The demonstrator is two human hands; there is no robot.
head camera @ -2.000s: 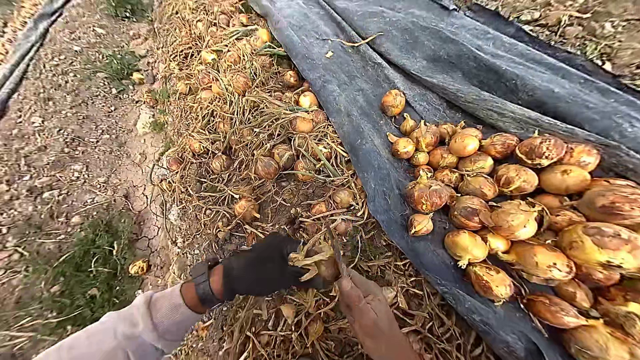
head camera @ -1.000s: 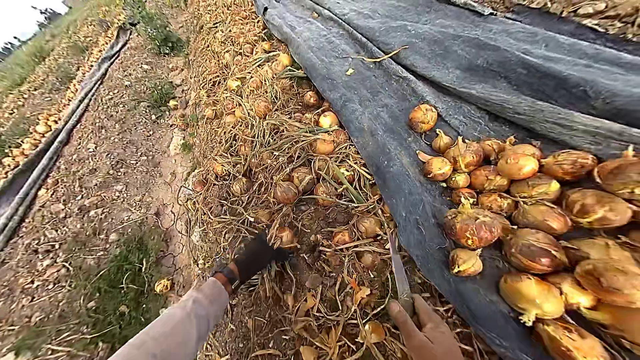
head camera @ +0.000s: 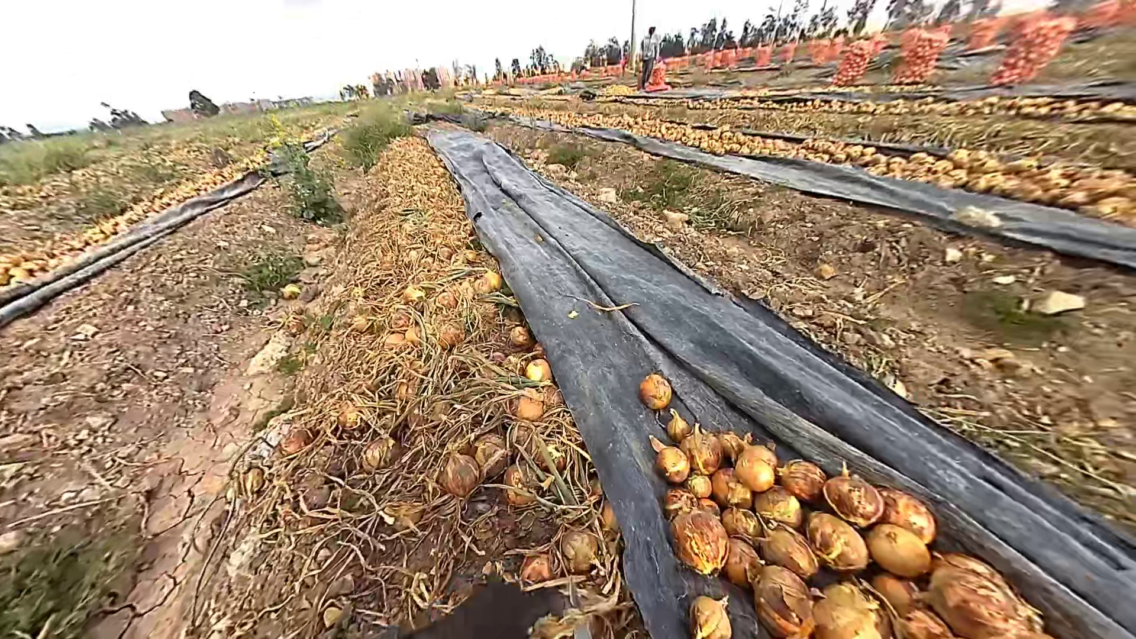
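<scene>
At the bottom edge, a dark blurred shape is my gloved left hand (head camera: 493,611), cut off by the frame; whether it holds anything cannot be told. It is low over the row of dried onion tops (head camera: 417,524), close to a loose onion (head camera: 536,569). My right hand is out of view. Trimmed yellow onions (head camera: 785,548) lie heaped on a dark fabric sheet (head camera: 586,355) at the lower right. Other onions (head camera: 461,475) rest among the withered leaves left of the sheet.
Bare cracked soil (head camera: 177,497) runs along the left, with weeds (head camera: 311,191). Beyond the sheet lie stony soil (head camera: 834,293) and another fabric strip (head camera: 816,182) beside rows of onions. Farther off, a person (head camera: 650,59) stands near filled red mesh sacks (head camera: 1031,49).
The view has tilted up toward the horizon. My right hand and the knife in it, seen a second ago, have left the view; only part of my left glove shows.
</scene>
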